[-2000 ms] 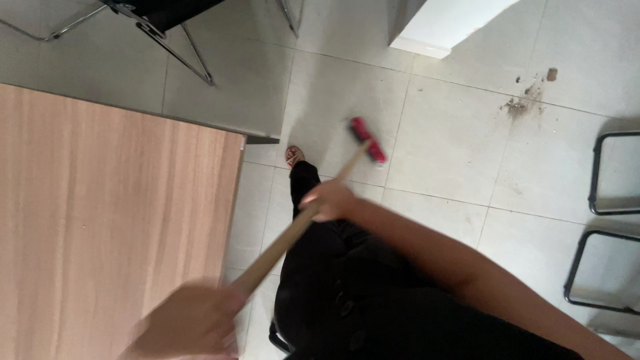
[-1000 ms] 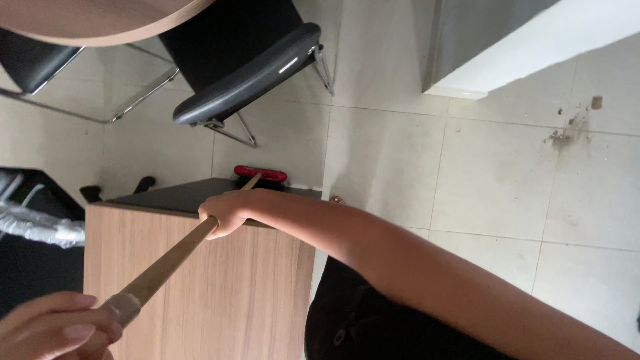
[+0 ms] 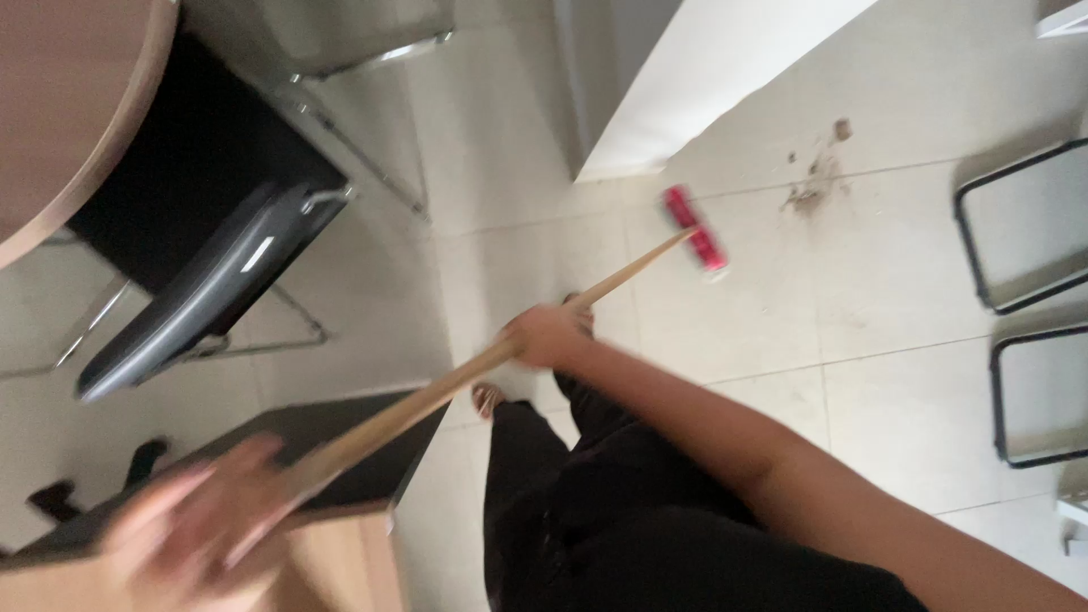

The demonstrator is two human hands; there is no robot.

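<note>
A broom with a red head (image 3: 695,229) and a long wooden handle (image 3: 416,404) runs diagonally across the view. My right hand (image 3: 548,336) is wrapped around the middle of the handle. At the lower left, my left hand (image 3: 204,518), blurred by motion, holds the upper end of the same handle. The broom head is at the tiled floor, left of a patch of brown dirt (image 3: 807,200) and some small crumbs. The bristles are mostly hidden under the head.
A black chair (image 3: 212,246) with metal legs stands by a round table (image 3: 76,102) at the upper left. A wooden desk (image 3: 348,552) is at the lower left. A white wall end (image 3: 680,93) juts in at the top. Black-framed chair legs (image 3: 994,395) stand at the right.
The broom head has moved from beside the desk and chair, out across the floor to just left of the dirt patch. Both hands stay on the handle. The view has shifted.
</note>
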